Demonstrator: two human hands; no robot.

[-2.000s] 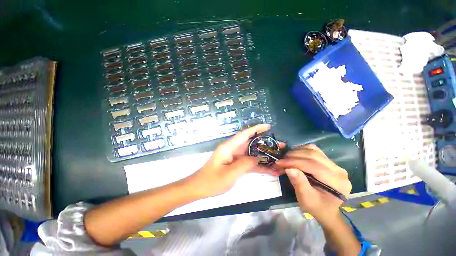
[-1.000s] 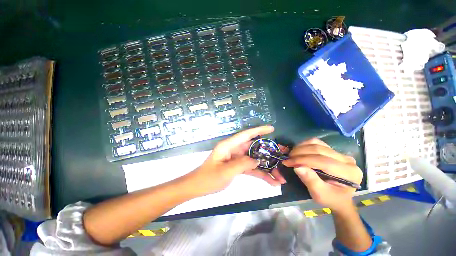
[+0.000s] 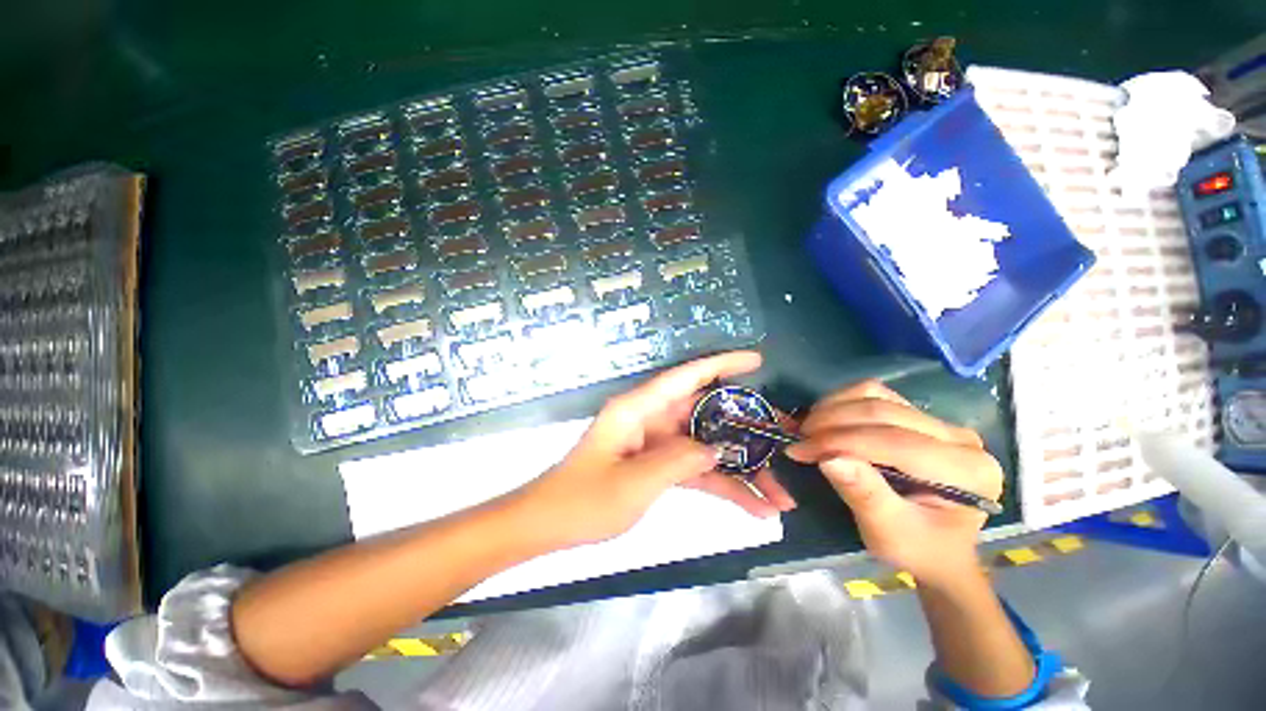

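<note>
My left hand (image 3: 642, 447) holds a round housing sub-assembly (image 3: 733, 425) between thumb and fingers, its open side facing up. It shows a dark shiny inside with a bright rim. My right hand (image 3: 896, 472) grips dark tweezers (image 3: 927, 488) like a pen. Their fine tip points left into the round housing; whether it holds a part is too small to tell. A white paper sheet (image 3: 417, 503) lies under my left hand and forearm. A clear blister tray (image 3: 479, 250) with rows of brown-red and whitish rectangles lies in front.
A blue parts bin (image 3: 1062, 285) with white pieces stands right of centre, with two round housings (image 3: 873, 104) behind it. A pale sheet with rows of marks (image 3: 1097, 417), a white nozzle-like barrel (image 3: 1205, 486) and a blue controller box (image 3: 1229, 208) are at right. Stacked blister trays (image 3: 63, 389) lie far left.
My right hand has shifted slightly right since the first frame and the tweezers lie flatter, their tip still at the housing. My left hand stays nearly in place, still holding the housing.
</note>
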